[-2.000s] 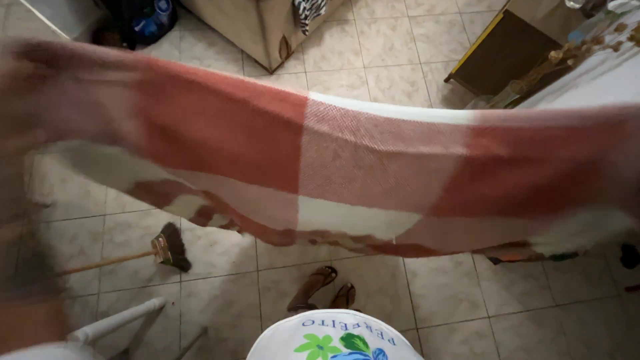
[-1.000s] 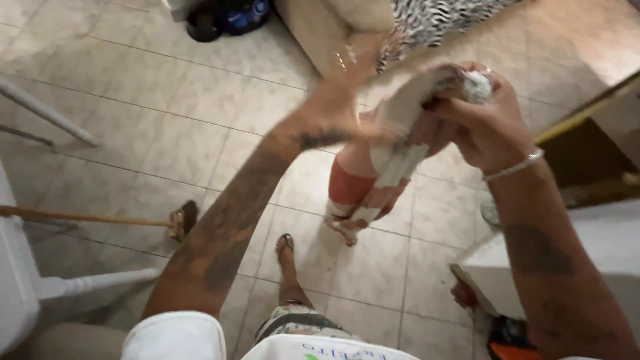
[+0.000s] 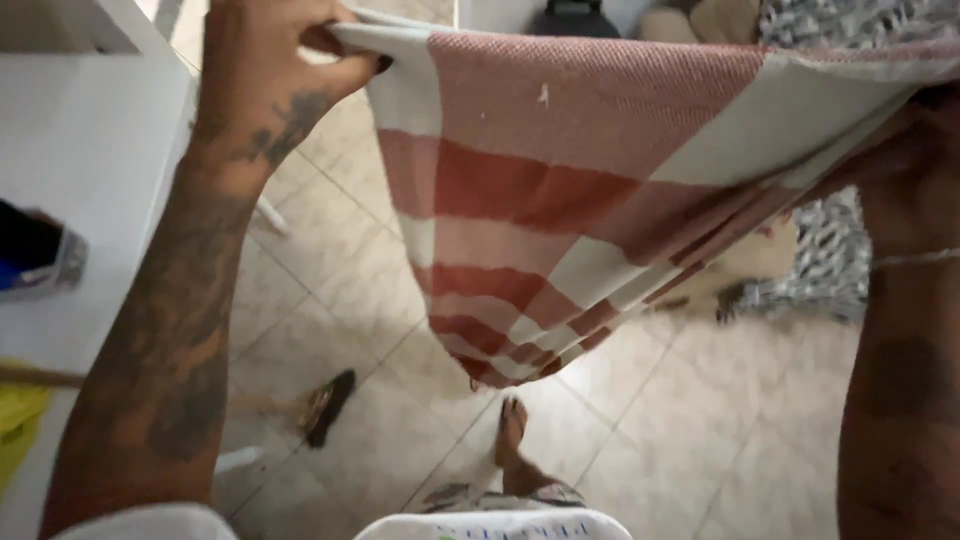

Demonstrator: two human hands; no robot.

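Observation:
A red, pink and white checked cloth (image 3: 532, 172) hangs in front of me, its upper edge stretched between my two hands and its lower part narrowing toward the floor. At the upper left, my left hand (image 3: 300, 67) pinches one corner between thumb and fingers. My right hand (image 3: 915, 150), dark and cut by the frame's right edge, is at the cloth's other end; its fingers are mostly hidden, but the cloth is drawn up to it. A few small pale specks show on the fabric.
A broom head (image 3: 330, 409) lies on the tiled floor (image 3: 360, 465) at lower left. White furniture (image 3: 97, 150) stands at left, bearing a clear container (image 3: 71, 259) and a yellow item (image 3: 19, 427). A black-and-white patterned fabric (image 3: 832, 255) is at right. My foot (image 3: 511, 424) is below the cloth.
One second ago the cloth was bunched at my right hand, with my left hand blurred beside it. Now my hands are wide apart and the cloth is spread between them. The view has shifted.

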